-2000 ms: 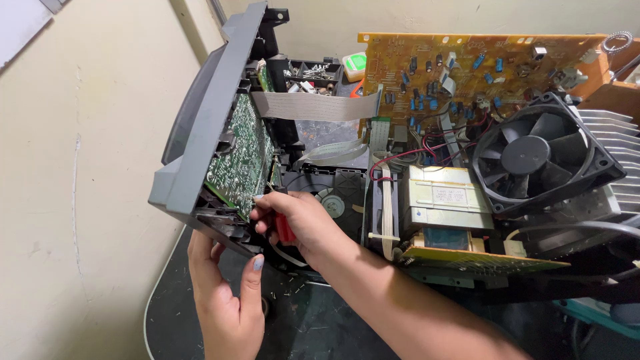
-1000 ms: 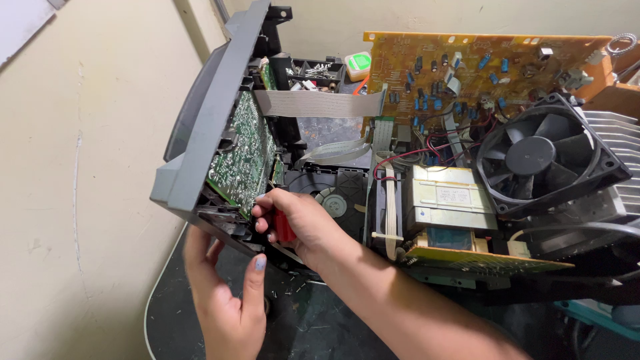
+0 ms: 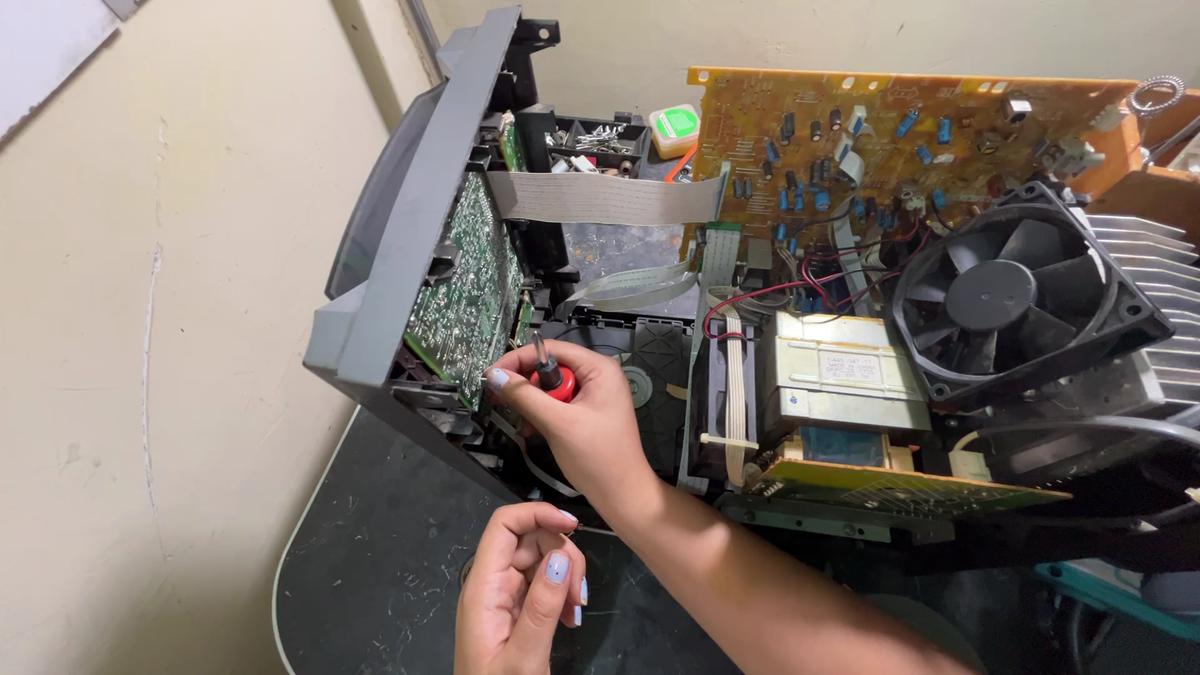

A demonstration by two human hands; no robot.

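Note:
My right hand point(image 3: 586, 412) grips a red-handled screwdriver point(image 3: 553, 378), its dark collar and metal shaft pointing up. The thumb and fingertip of that hand meet beside the lower edge of a green circuit board point(image 3: 464, 291), where a small pale bit shows between them; what it is, I cannot tell. The board is mounted inside the grey front panel point(image 3: 412, 197) of an opened audio unit. Below, my left hand point(image 3: 525, 591) is raised off the panel with curled fingers and nothing visible in it. A ribbon cable point(image 3: 609, 199) runs from the panel to an upright amber circuit board point(image 3: 797, 141).
A black fan point(image 3: 994, 295) leans against a metal heatsink point(image 3: 1153, 281), beside a transformer point(image 3: 839, 366). Behind the unit are a parts tray point(image 3: 600, 141) with screws and a small box with a green label point(image 3: 675, 127). A wall stands close at left.
My left hand has left the lower edge of the front panel and moved right. In my right hand, the screwdriver's shaft now points upward, away from the board.

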